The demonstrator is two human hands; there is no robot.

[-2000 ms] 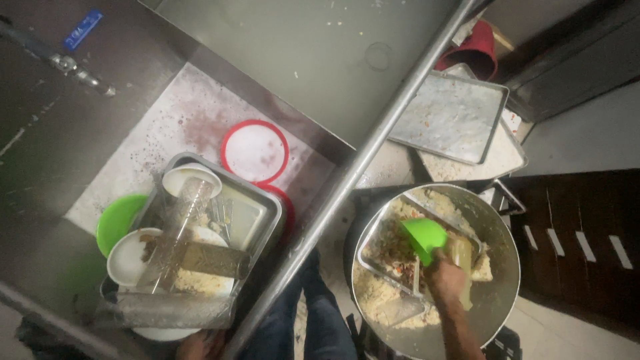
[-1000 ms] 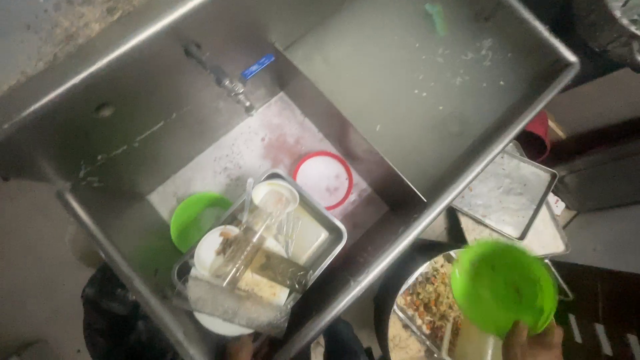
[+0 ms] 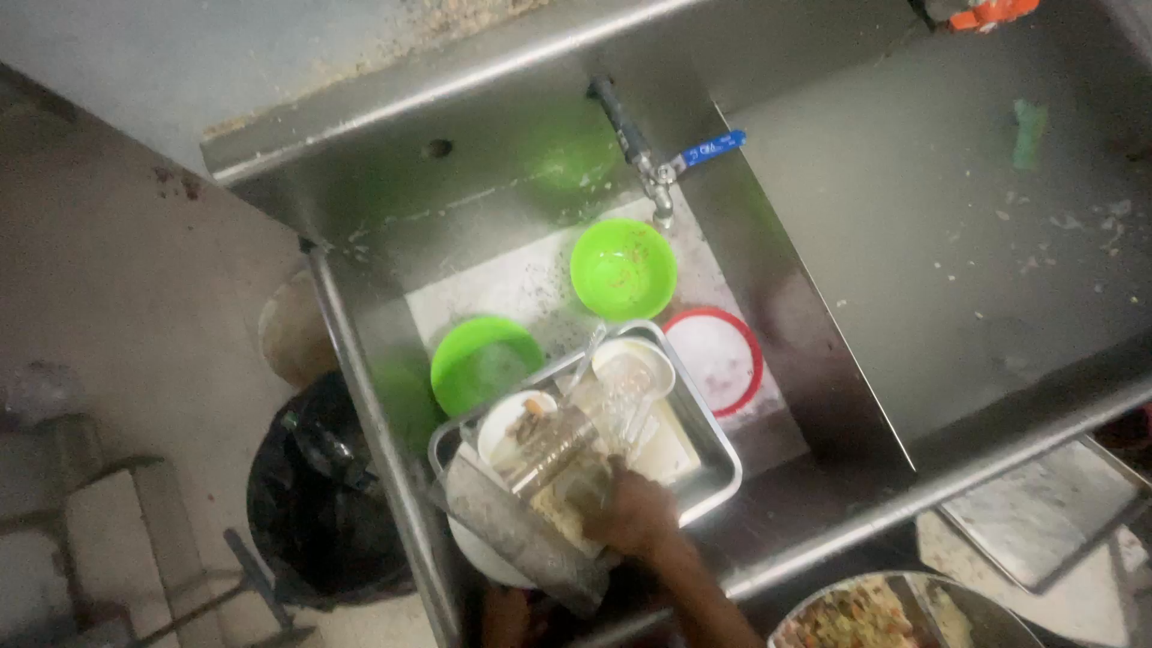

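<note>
In the left basin of a steel sink stands a metal tray [image 3: 727,477] piled with white bowls [image 3: 634,364], clear plastic containers and food scraps. My right hand [image 3: 637,513] is at the containers on the tray, its fingers closed around the edge of a clear container [image 3: 558,450], blurred. Low beside the tray, my left hand [image 3: 506,616] shows only in part under a white dish [image 3: 490,558]; its grip is hidden. A green bowl [image 3: 623,270] with food bits lies below the tap, and another green bowl [image 3: 486,364] is left of the tray. A red-rimmed round item [image 3: 715,360] lies to the right.
A tap with a blue lever [image 3: 711,148] juts over the basin. Cloudy water [image 3: 900,225] with floating scraps fills the right basin. A bin with a black bag [image 3: 315,504] stands left of the sink. A large pot of food waste [image 3: 855,616] and metal trays [image 3: 1048,504] are at lower right.
The green bowl held over the pot a second ago by my right hand is out of it; a green bowl now lies below the tap. My right hand has moved from the pot to the tray. The view has shifted left.
</note>
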